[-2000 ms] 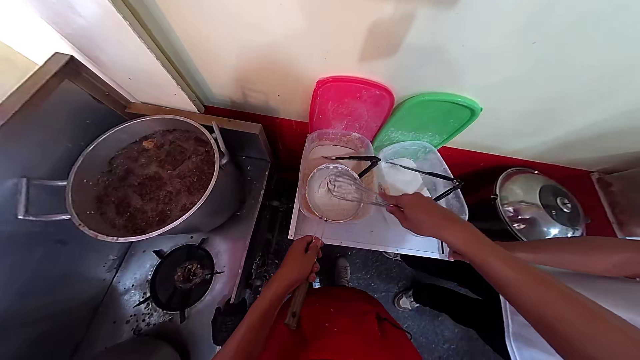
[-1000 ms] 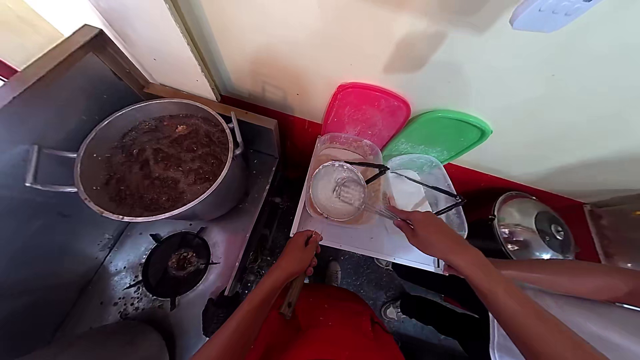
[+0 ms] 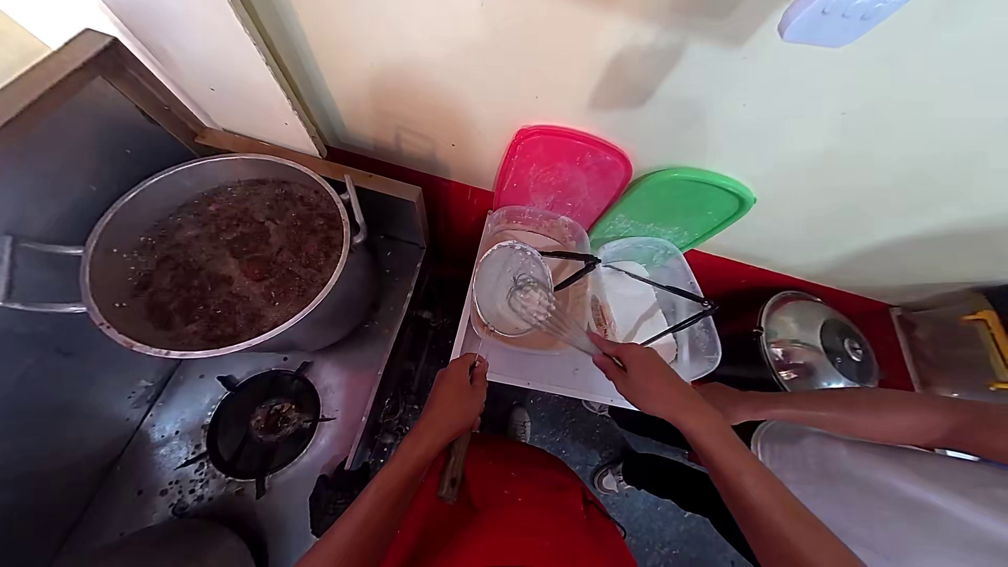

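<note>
My left hand [image 3: 457, 398] is closed on the wooden handle of a round sieve [image 3: 500, 295], which rests over a clear plastic tub [image 3: 567, 232] of light brown powder. In my right hand [image 3: 639, 376] is a wire whisk [image 3: 555, 319], its loops inside the sieve among whitish lumps. To the right stands a second clear tub [image 3: 701, 339] with white powder in it. Black metal bars [image 3: 665, 285], perhaps wire handles, lie across both tubs. A pink lid [image 3: 563, 173] and a green lid [image 3: 677, 206] lean on the wall behind them.
At left, a large metal pot [image 3: 358, 291] of dark bubbling liquid stands on the stove near a burner [image 3: 264, 425]. A co-worker's forearm [image 3: 858, 417] reaches in from the right. A shiny pot lid [image 3: 795, 339] lies beyond it. The tubs stand on a white table [image 3: 535, 374].
The whisk in my right hand has moved about in the sieve. My left hand has kept its hold on the sieve handle. The view has shifted somewhat.
</note>
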